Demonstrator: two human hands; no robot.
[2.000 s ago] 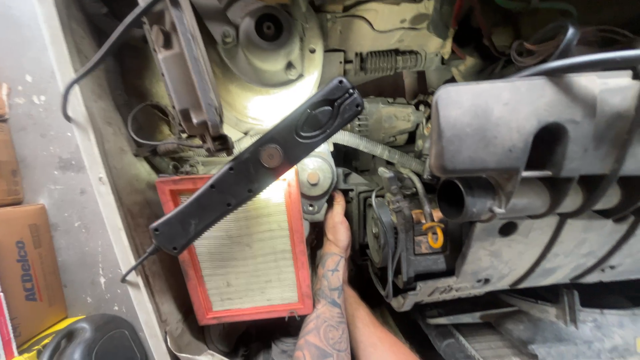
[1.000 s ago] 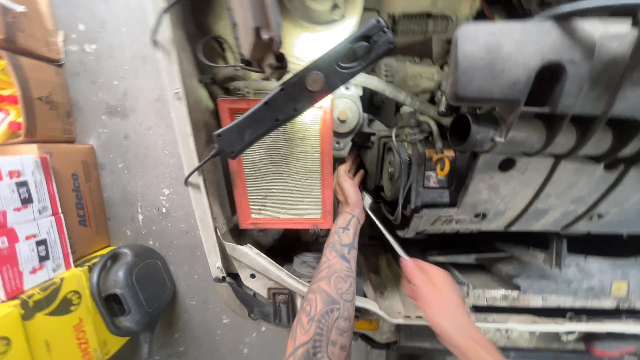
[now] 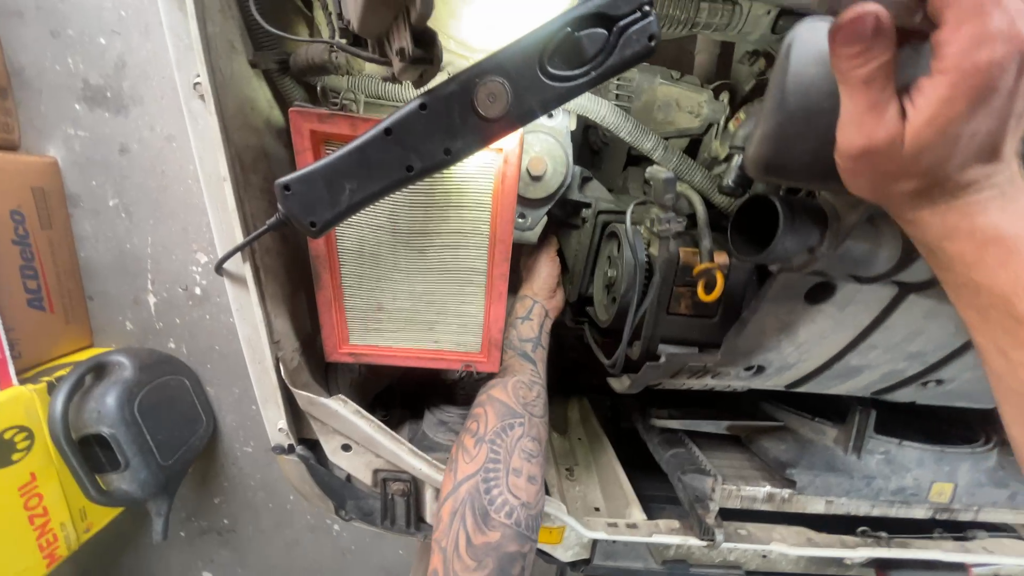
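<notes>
My left hand [image 3: 542, 276] reaches down into the engine bay, below the engine mount [image 3: 544, 164] and left of the belt pulley [image 3: 612, 276]; its fingers are hidden. At the upper right is my right hand [image 3: 920, 104], thumb up, over a black plastic engine part [image 3: 796, 112]; most of its fingers are out of frame or hidden, and whether it holds anything does not show. A black work light [image 3: 456, 124] with a cord lies slantwise across the red-framed air filter [image 3: 416, 264], shining on the mount. The dipstick's yellow ring [image 3: 709, 283] is right of the pulley.
A corrugated hose [image 3: 640, 144] crosses behind the mount. The pale fender edge [image 3: 240, 296] runs down the left, with the front crossmember [image 3: 760, 548] along the bottom. On the floor stand a black jug [image 3: 152, 424], a yellow box [image 3: 40, 480] and a cardboard box [image 3: 48, 256].
My right hand has moved from the front of the bay, where it held a metal wrench-like tool, to the upper right. That tool no longer shows. My left hand remains low beside the mount.
</notes>
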